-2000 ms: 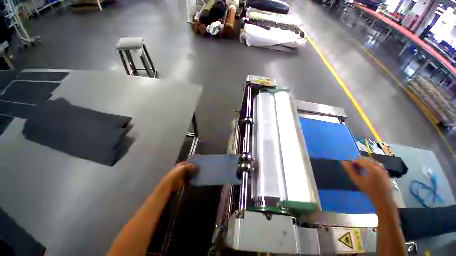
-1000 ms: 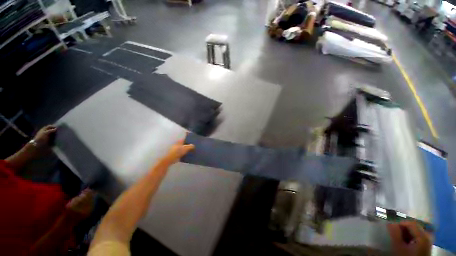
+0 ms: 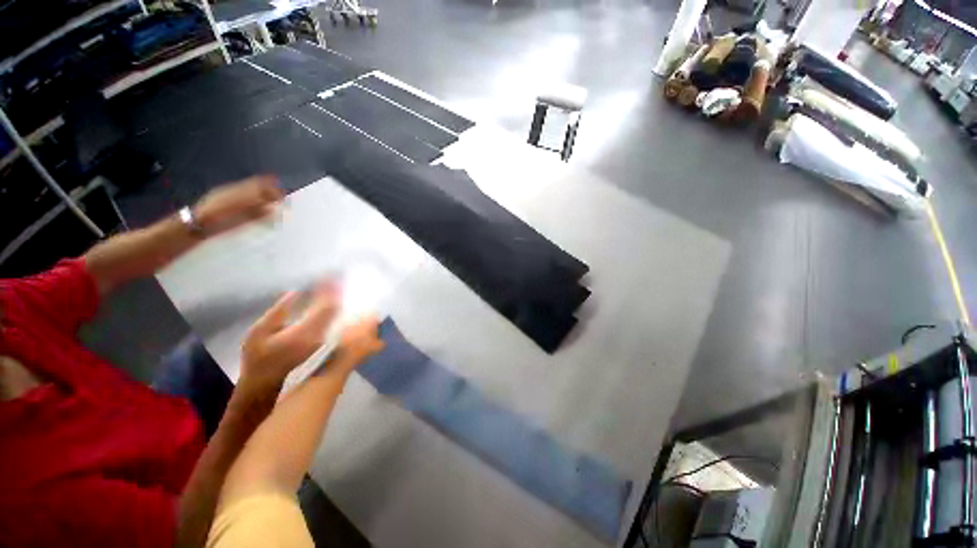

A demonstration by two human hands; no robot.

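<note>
A blue-grey fabric strip (image 3: 493,428) lies slantwise on the grey table (image 3: 664,278), from the table's middle down to its near right edge. My left hand (image 3: 359,340) is at the strip's far left end, its fingers closed on that end. A pile of dark finished strips (image 3: 461,241) lies flat beyond it on the table. My right hand is out of the picture.
A person in a red shirt (image 3: 96,428) is at the left; their blurred hands are close to my left hand. The roller machine (image 3: 857,460) is at the lower right. A stool (image 3: 555,123), fabric rolls (image 3: 846,161) and racks stand farther off.
The view has swung left. The strip has come away from the machine's rollers and now lies on the table. The other person's hands have moved toward mine. My right hand has left the picture.
</note>
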